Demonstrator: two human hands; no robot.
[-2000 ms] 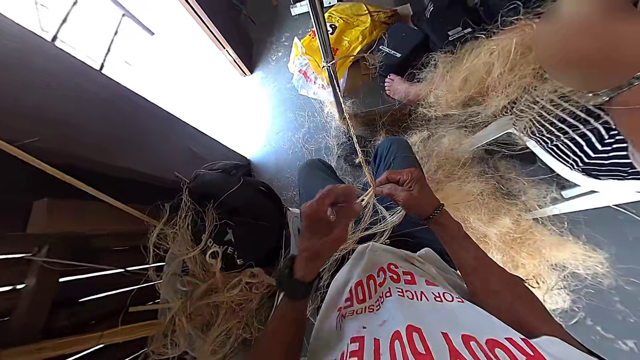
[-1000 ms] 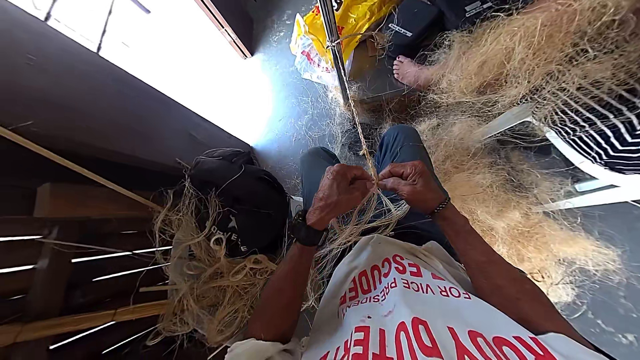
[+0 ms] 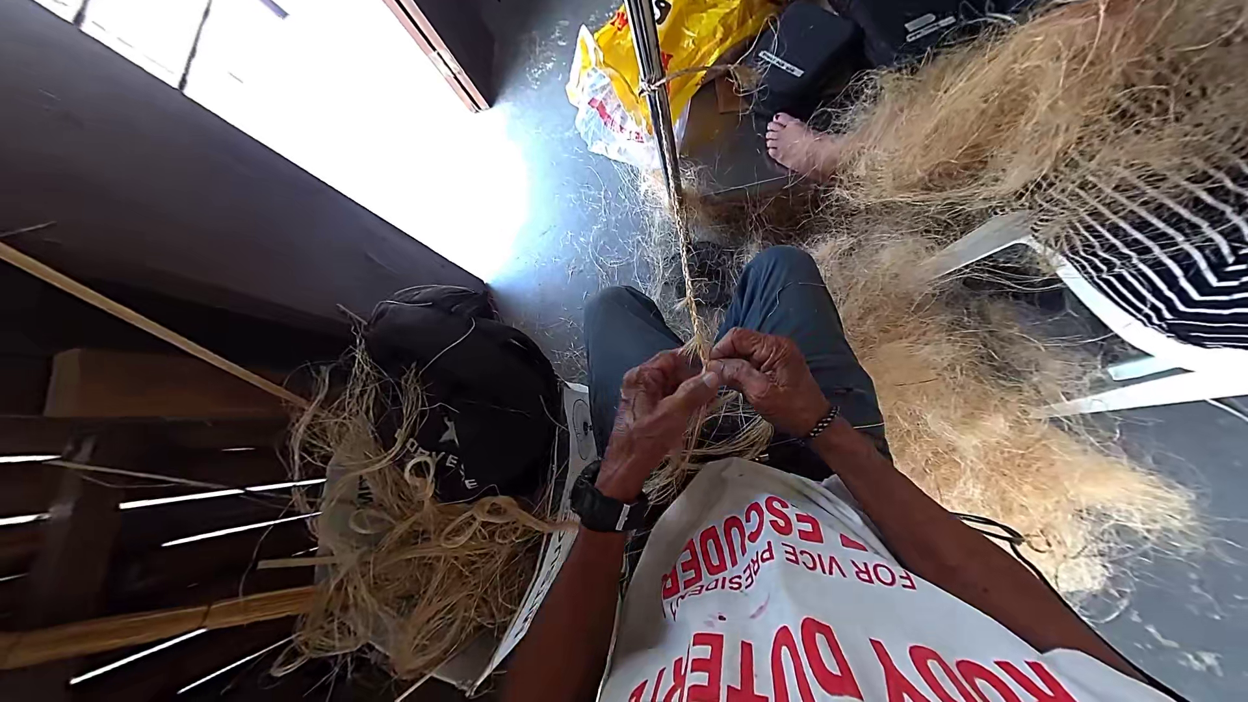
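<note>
A cord of pale plant fibre [image 3: 688, 268] runs from a metal pole [image 3: 655, 88] down to my hands, above my lap. My left hand [image 3: 655, 414], with a black watch on its wrist, pinches the fibres at the cord's lower end. Close against it, my right hand [image 3: 770, 378], with a dark bead bracelet, grips the same spot between thumb and fingers. Loose strands [image 3: 721, 439] hang below both hands over my lap. The exact grip point is partly hidden by the fingers.
On the left a black backpack [image 3: 458, 390] stands beside a tangled fibre bundle [image 3: 419, 575]. A large fibre heap [image 3: 936, 390] covers the floor on the right, near a white plastic chair [image 3: 1121, 302]. A yellow plastic bag [image 3: 712, 39] and another person's bare foot [image 3: 801, 146] are ahead.
Two seconds ago my left hand was a little apart from the right, fingers raised; now both are together at the cord's end. The person at the upper right has mostly left the view.
</note>
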